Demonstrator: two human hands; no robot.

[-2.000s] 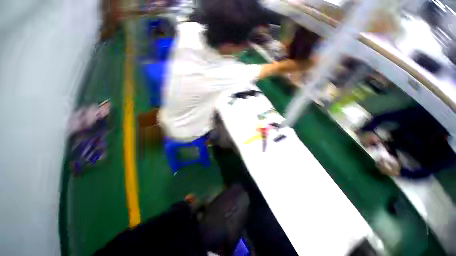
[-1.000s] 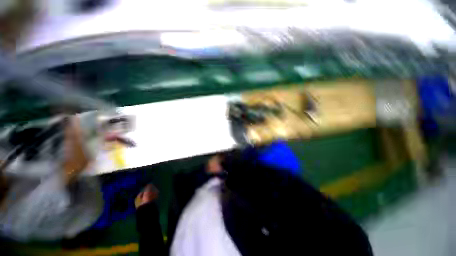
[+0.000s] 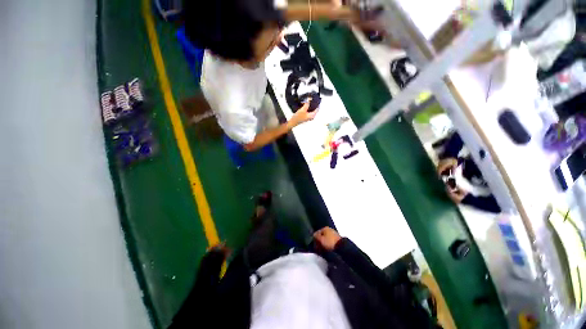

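My left hand [image 3: 218, 249] hangs low at the left, small and dark, over the yellow floor line. My right hand [image 3: 328, 238] is at the near edge of the white bench [image 3: 366, 212], its fingers looking curled. Whether either hand holds anything cannot be told. Farther up the bench lie a red and yellow tool group [image 3: 331, 149] and a small dark block [image 3: 350, 154], away from both hands. Beyond them is a pile of black parts [image 3: 300, 61].
A co-worker in a white shirt [image 3: 234, 96] sits at the bench's left side, one hand at the black parts. A green conveyor belt [image 3: 385, 154] runs along the bench's right. Another person's hands [image 3: 452, 180] work beyond it. Bagged items [image 3: 133, 142] lie on the floor at left.
The view has swung back from the bench's wooden stretch towards the co-worker and floor line, and is sharper. My right hand now appears by the bench edge, my left over the floor.
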